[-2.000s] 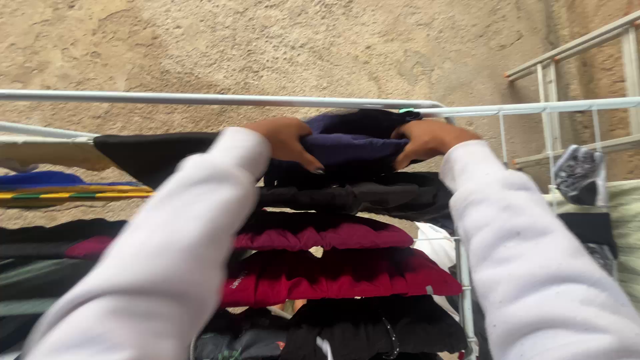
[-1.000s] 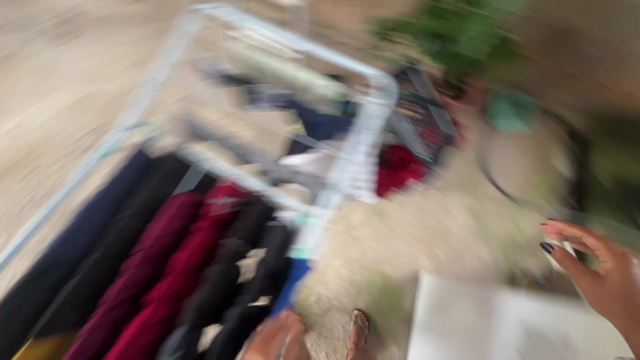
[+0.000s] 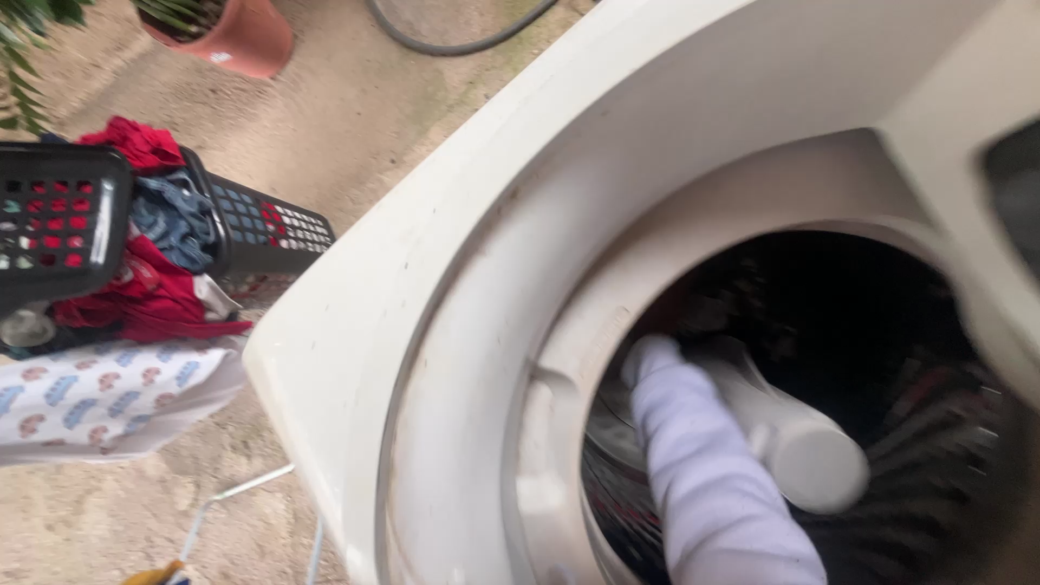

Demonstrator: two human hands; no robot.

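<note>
A forearm in a white sleeve (image 3: 715, 463) reaches down into the dark drum of a top-loading washing machine (image 3: 333, 325). It comes in from the bottom edge and looks like my right arm, but its hand is hidden inside the drum. Beside the sleeve rises the white agitator (image 3: 816, 459). Dark and reddish clothes lie dimly visible deep in the drum. Whether the hidden hand holds any of them does not show. My left hand is out of the picture.
Black plastic laundry baskets (image 3: 264, 223) with red and denim clothes (image 3: 175, 215) stand at the left. Below them hangs a white printed cloth (image 3: 106, 398). A terracotta plant pot (image 3: 248, 36), a grey hose (image 3: 443, 50) and white rack tubing (image 3: 248, 481) are around the machine.
The view has swung from the drying rack to the washing machine. Two seconds ago both hands were on a dark blue garment at the rack; now one arm is inside the drum.
</note>
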